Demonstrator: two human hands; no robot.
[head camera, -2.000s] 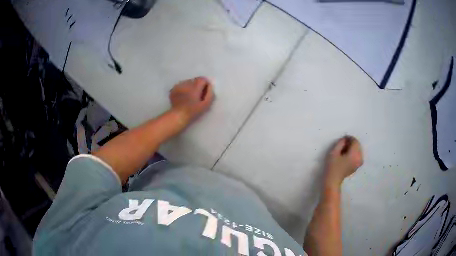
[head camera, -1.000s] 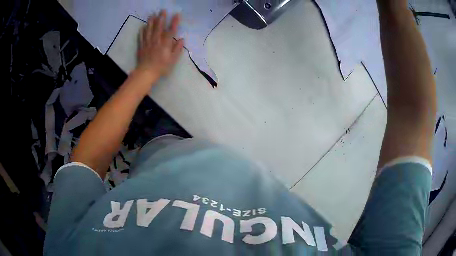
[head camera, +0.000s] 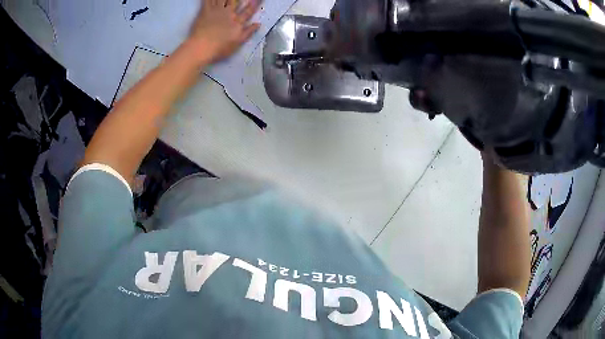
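The cloth cutting machine's dark motor body (head camera: 504, 86) fills the upper right. Its silver base plate (head camera: 322, 93), with screws, lies flat on the pale table beside the paper-covered fabric lay. My left hand (head camera: 229, 26) lies with fingers apart on the white paper marker (head camera: 159, 23) at the top, left of the base plate, and holds nothing. My right forearm reaches up behind the motor body, which hides my right hand. The knife is not clearly visible.
The pale cutting table (head camera: 318, 155) has a thin dark line across it. Light scraps (head camera: 63, 145) lie on the dark floor at the left. Outlined cut pieces (head camera: 554, 192) are at the right edge. A thick black cord or tube (head camera: 564, 40) crosses the upper right.
The machine has come into view at the upper right, and its base plate has moved down and left in view. My left hand has moved up onto the paper.
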